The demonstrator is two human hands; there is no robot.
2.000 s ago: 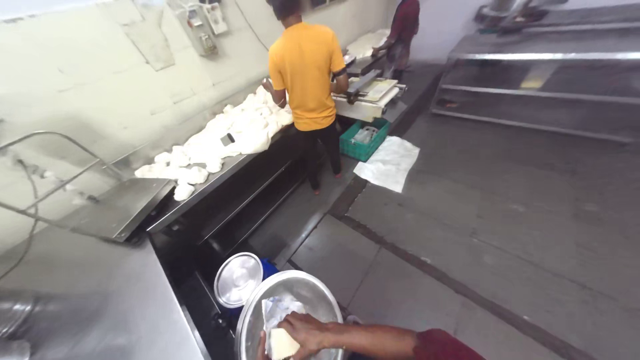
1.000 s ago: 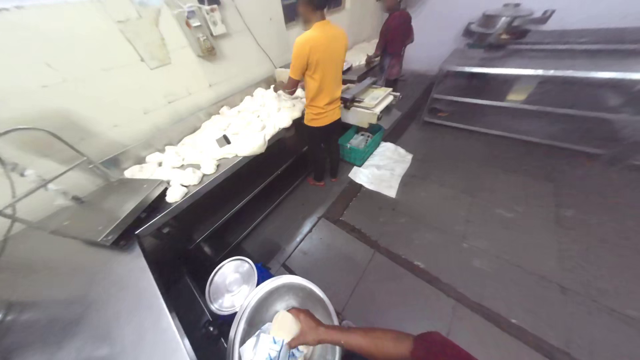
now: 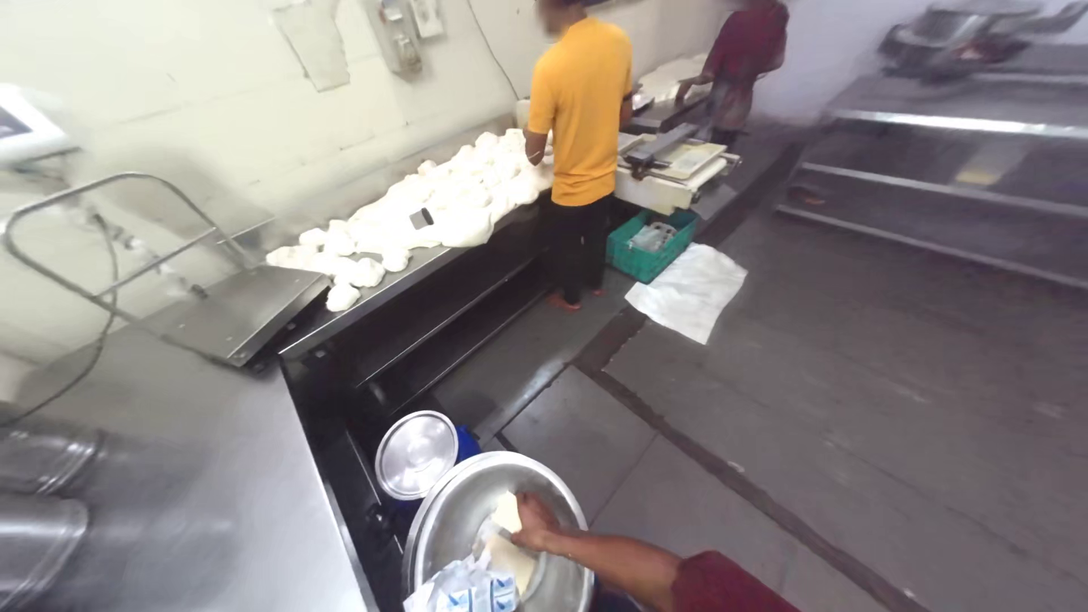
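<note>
My right hand (image 3: 537,523) reaches into a large steel bowl (image 3: 557,484) at the bottom centre and grips a pale yellow block (image 3: 507,512), perhaps butter. Below it in the bowl lies more pale material (image 3: 512,561), its kind unclear. A white and blue printed wrapper (image 3: 476,588) is at the bowl's near left side. My left hand is not in view. A round steel lid (image 3: 416,455) rests beside the bowl, over something blue.
Dough pieces (image 3: 442,200) cover the long steel counter along the wall. A person in yellow (image 3: 586,110) works there, another in maroon (image 3: 746,51) beyond. A green crate (image 3: 650,246) and white sheet (image 3: 690,293) lie on the floor. A platform scale (image 3: 246,310) stands left.
My right hand has moved deeper over the bowl with the pale block. The wrapper now shows at the bowl's near edge. My left hand, partly visible two seconds ago, is out of view.
</note>
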